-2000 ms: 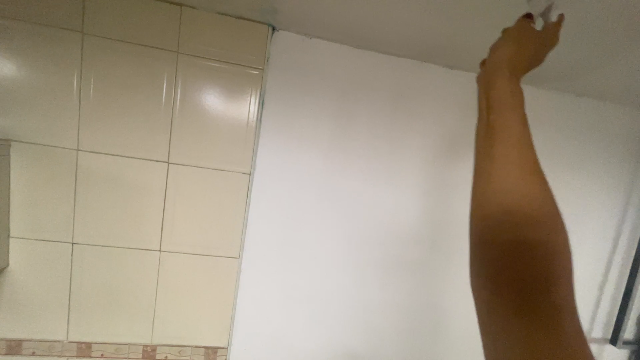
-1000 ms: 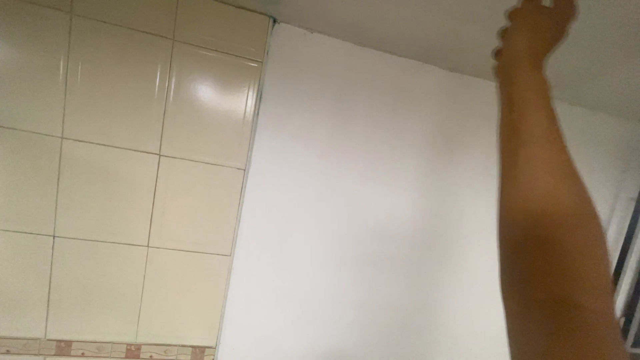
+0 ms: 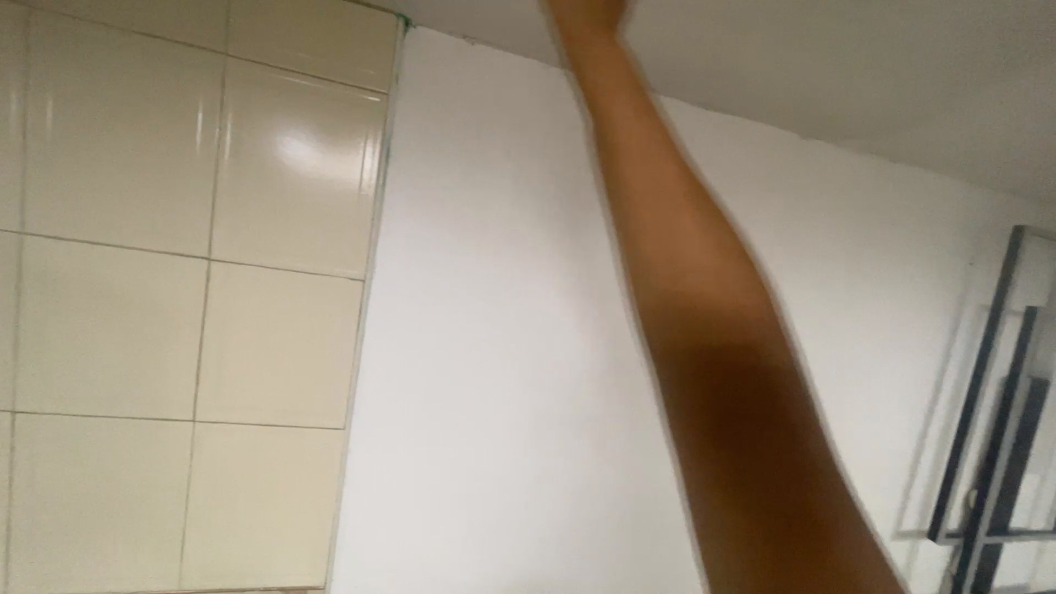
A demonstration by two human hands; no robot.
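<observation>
My right arm stretches up from the bottom right to the ceiling (image 3: 825, 82), crossing in front of a white wall (image 3: 495, 330). Only the base of my right hand (image 3: 590, 12) shows at the top edge; the fingers are cut off by the frame, so what they hold or touch is hidden. My left hand is out of the frame.
Glossy cream wall tiles (image 3: 115, 330) cover the left side, ending at a vertical edge beside the white wall. A dark, rectangular-barred frame structure (image 3: 982, 388) is at the right, against the wall. The wall meets the ceiling along a slanting, slightly rough line.
Two seconds ago my right hand showed near the ceiling with a small whitish thing at its fingers; now its fingers are out of frame. More of the dark structure has come into view.
</observation>
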